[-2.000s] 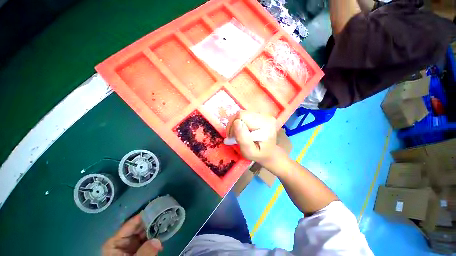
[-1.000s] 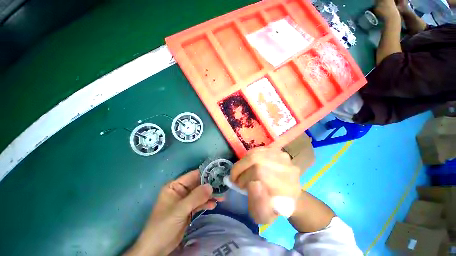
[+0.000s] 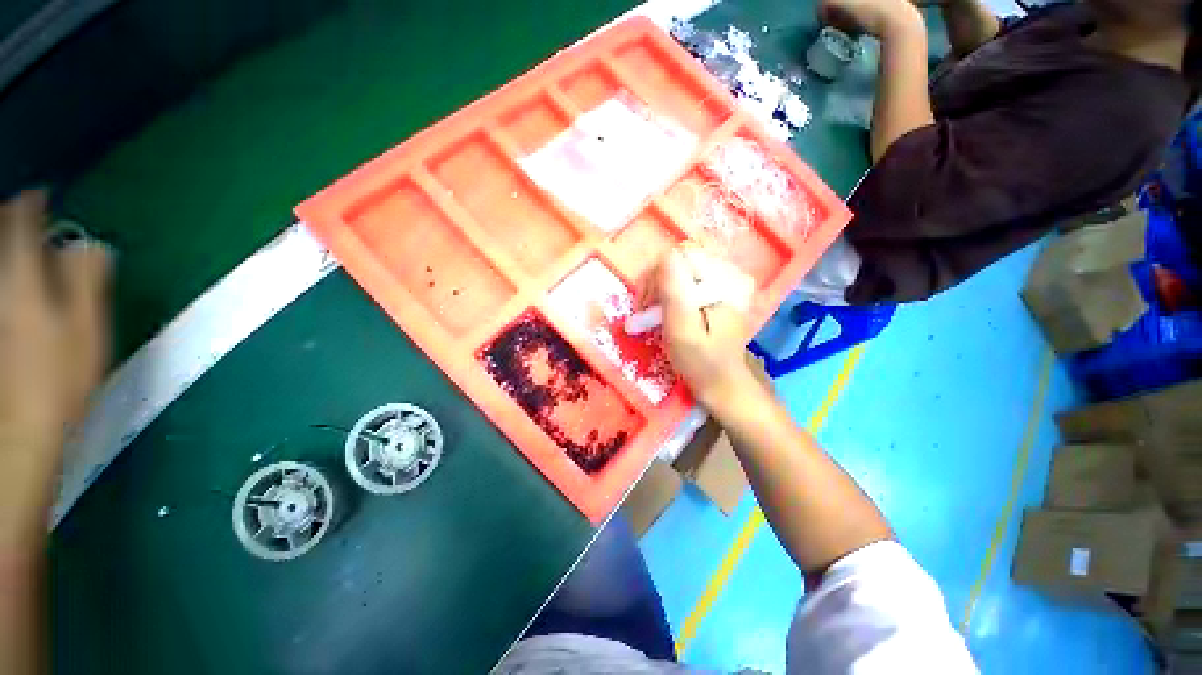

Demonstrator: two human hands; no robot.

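Observation:
My right hand (image 3: 699,317) is closed around a short white hand tool (image 3: 643,321), its tip over the pocket of small white parts (image 3: 609,297) in the coral-red parts tray (image 3: 396,306). Small dark parts (image 3: 534,369) lie in the nearest corner pocket. My left hand (image 3: 50,317) is blurred and cut off at the far left, over the belt. A pale round rim (image 3: 79,239) shows by its fingers; whether they grip it is unclear. Two grey housings (image 3: 284,510) (image 3: 394,448) lie face up on the green bench, with thin lead wires.
A clear bag (image 3: 606,158) and thin pale strands (image 3: 754,191) lie in far pockets. Silvery pieces (image 3: 751,82) are heaped beyond the tray. A person in a dark top (image 3: 1015,158) works at the upper right, near another housing (image 3: 833,53). Cardboard boxes (image 3: 1094,547) stand on the floor.
My left hand has moved from the near bench to the far left, and the housing it held is gone from there. My right hand has gone from that housing back over the tray.

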